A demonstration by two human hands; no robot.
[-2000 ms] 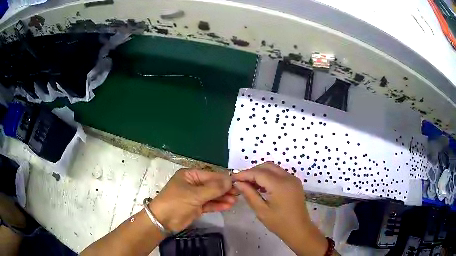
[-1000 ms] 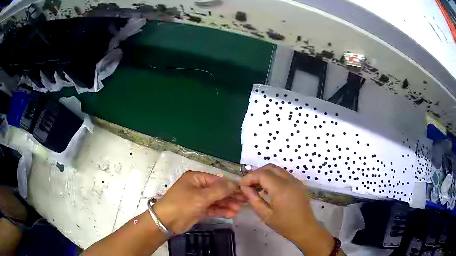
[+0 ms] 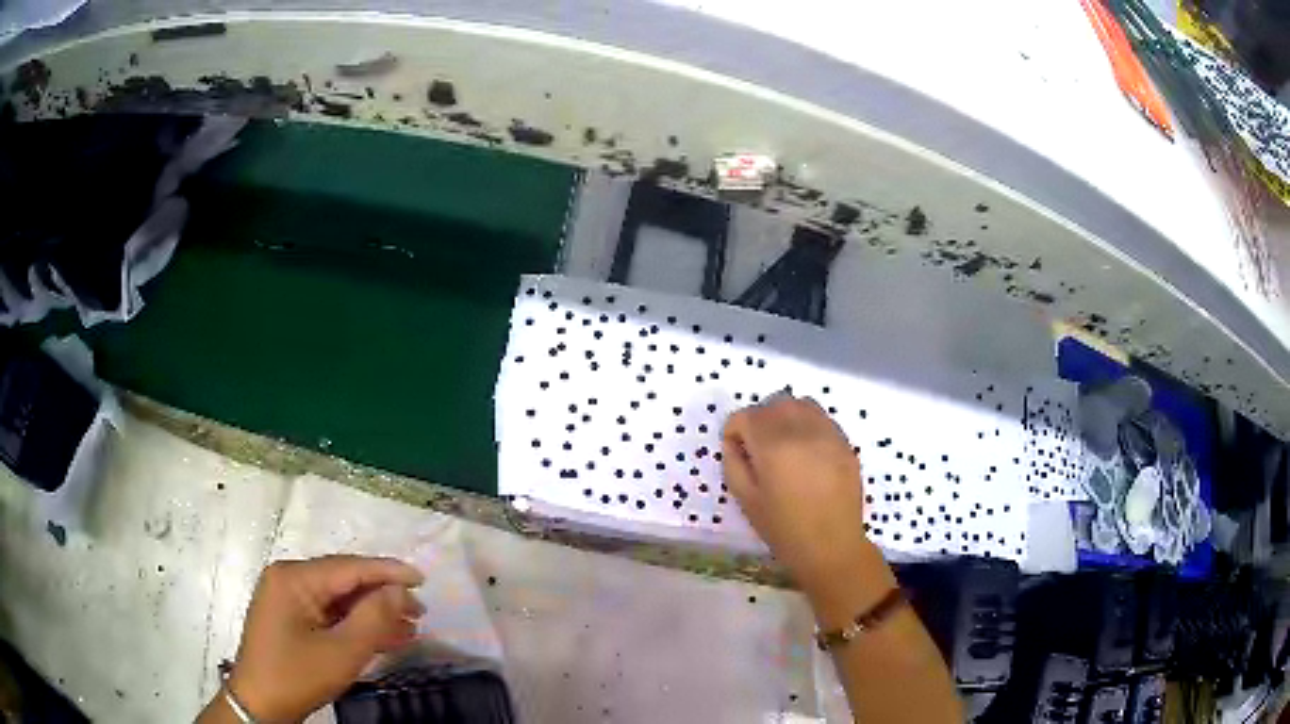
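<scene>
A white sheet (image 3: 594,424) dotted with many tiny black pieces lies beside the green belt. My right hand (image 3: 795,474) is over the middle of the sheet, fingers bent downward; its fingertips are mostly hidden, so I cannot tell if they pinch a piece. My left hand (image 3: 333,622) is over the whitish bench at the lower left, thumb and fingers curled near each other; whether a tiny piece is between them is unclear. A black housing (image 3: 425,697) with slots lies just right of my left hand, cut off by the bottom edge.
The green belt (image 3: 354,311) runs behind the bench. Black housings (image 3: 990,622) stand at the lower right, and another (image 3: 45,410) at the left on white wrapping. A blue bin (image 3: 1200,424) holds pale looped pieces at the right. Black frame-like parts (image 3: 672,212) lie behind the sheet.
My hands have parted: the right hand has moved up over the dotted sheet, the left hand down and left. The view has shifted right, so more of the blue bin shows.
</scene>
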